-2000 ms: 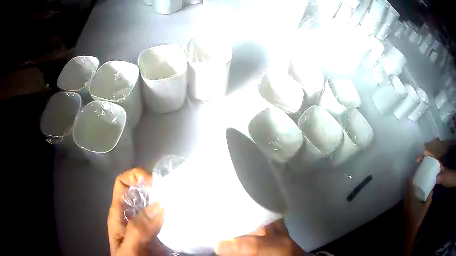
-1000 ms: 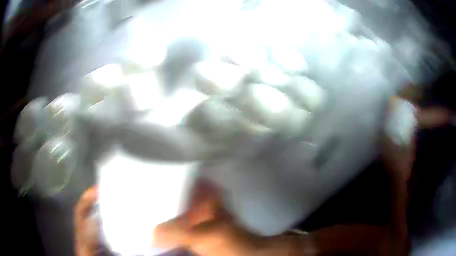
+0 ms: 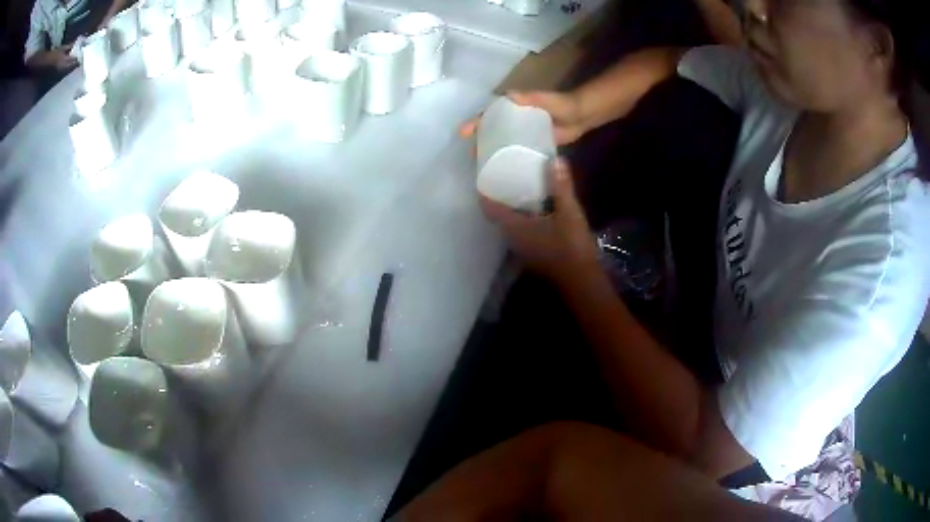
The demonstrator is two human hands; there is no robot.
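Several white cup-shaped housings (image 3: 185, 320) stand mouth up in a tight group on the table at left, with glints at some rims. A white rounded piece (image 3: 46, 509) is cut off by the bottom left edge. A small dark reddish patch beside it may be a fingertip of my right hand (image 3: 106, 516); I cannot tell what it touches. My left hand is out of the picture. A bare limb crosses the bottom edge without a hand showing; whose it is is unclear.
A black strip (image 3: 379, 317) lies on the white table (image 3: 337, 408). At right a person in a white T-shirt (image 3: 836, 306) holds a white housing (image 3: 515, 153) in both hands. More housings (image 3: 328, 92) stand at the back. Another person (image 3: 53, 41) is at top left.
The view has swung right, bringing the neighbour fully into sight. My hands and the bright housing they held have moved down and left, almost entirely out of the picture.
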